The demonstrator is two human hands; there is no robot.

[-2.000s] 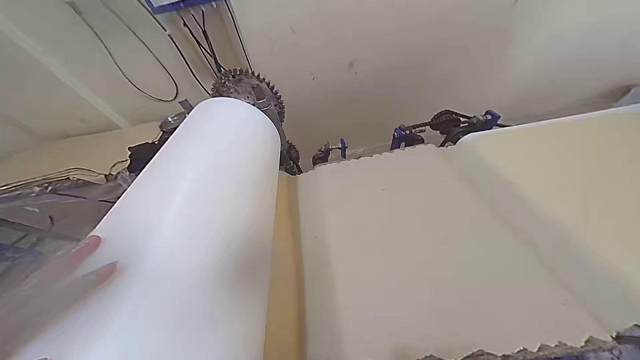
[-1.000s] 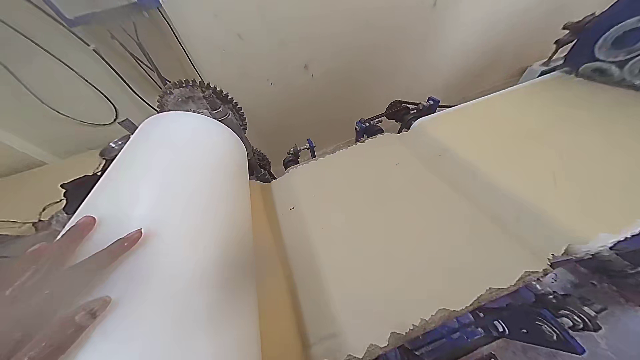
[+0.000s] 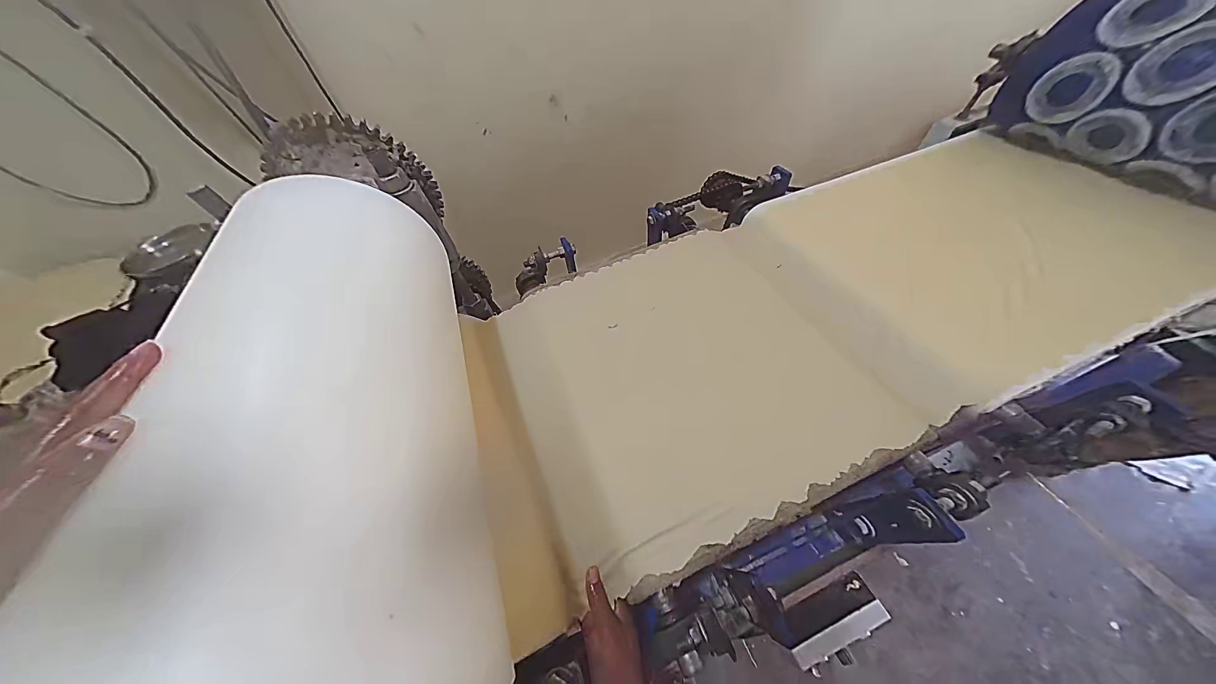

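A large smooth white roller (image 3: 323, 408) fills the left half of the head view. My left hand (image 3: 81, 446) lies against its left side, fingers apart and holding nothing. To the right stretches a wide cream-coloured sheet (image 3: 703, 399) with ragged edges, running over the machine from a drum at the upper right. My right hand (image 3: 610, 632) is at the sheet's near edge beside the roller, one finger pointing up; most of that hand is out of view, so its grip cannot be made out.
Toothed sprockets (image 3: 347, 157) stand behind the roller's far end. Blue brackets and a chain (image 3: 722, 193) line the sheet's far side. A blue frame with bearings (image 3: 855, 522) runs along the near side above a grey floor (image 3: 1035, 579). The drum (image 3: 1121, 90) carries round rings.
My right hand has come into view at the sheet's near edge. My left hand has shifted toward the roller's left side. The view has swung right, showing the drum and floor.
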